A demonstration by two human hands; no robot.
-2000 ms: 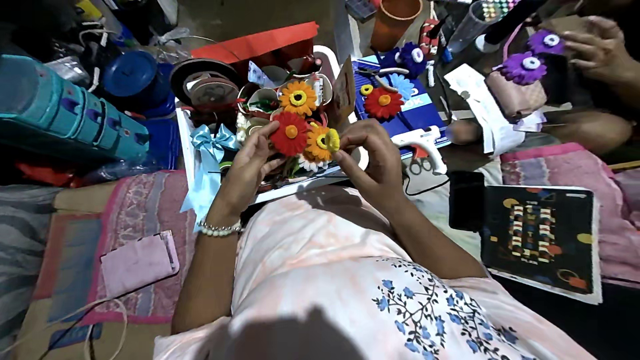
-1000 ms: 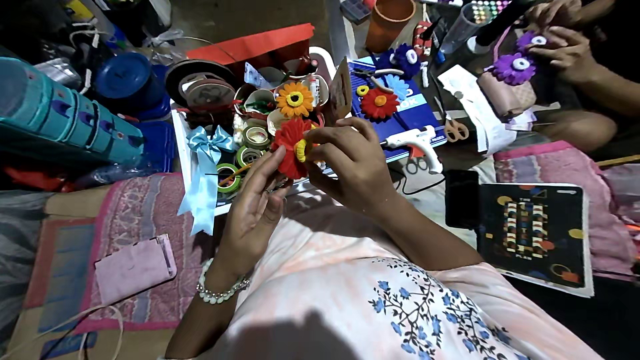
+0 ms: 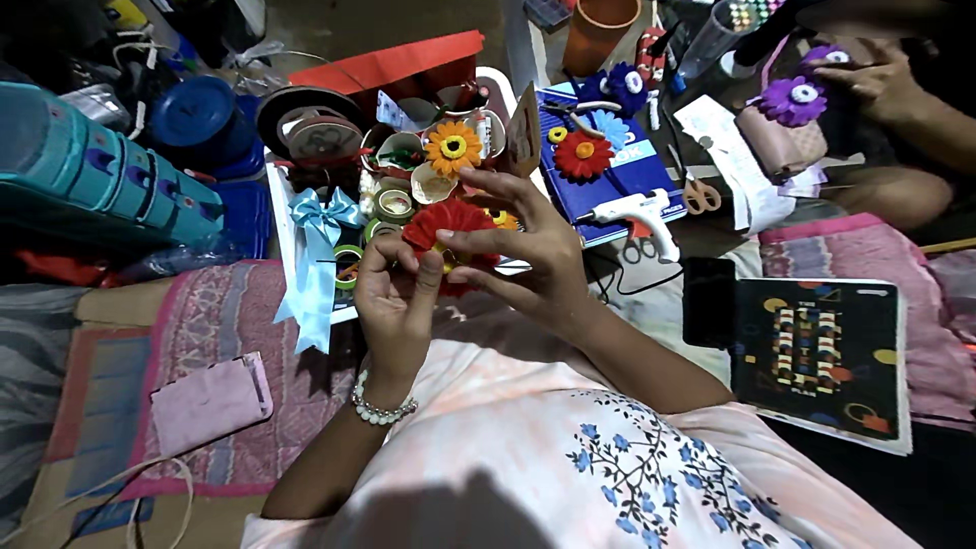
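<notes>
A red pipe-cleaner flower (image 3: 457,225) with a yellow part at its middle is between my hands, over the front of the white tray (image 3: 284,236). My left hand (image 3: 400,293) grips its left side, thumb up. My right hand (image 3: 530,248) has its thumb and fingers over the flower's middle and right side, hiding part of it. Behind it is an orange flower (image 3: 453,146); another orange flower (image 3: 501,219) shows partly behind my right fingers. Rolls of green tape (image 3: 348,263) and a light blue ribbon bow (image 3: 324,217) lie at the tray's left.
A white glue gun (image 3: 637,210), a red flower (image 3: 583,155) and pliers lie on a blue book (image 3: 648,168) at right. Scissors (image 3: 700,196) lie beside it. Another person's hand (image 3: 877,76) holds purple flowers at upper right. A teal drawer box (image 3: 114,168) stands left.
The red flower has turned in my hands, and its petals now face more upward. The orange flower seen beside it two seconds ago is no longer between my fingers.
</notes>
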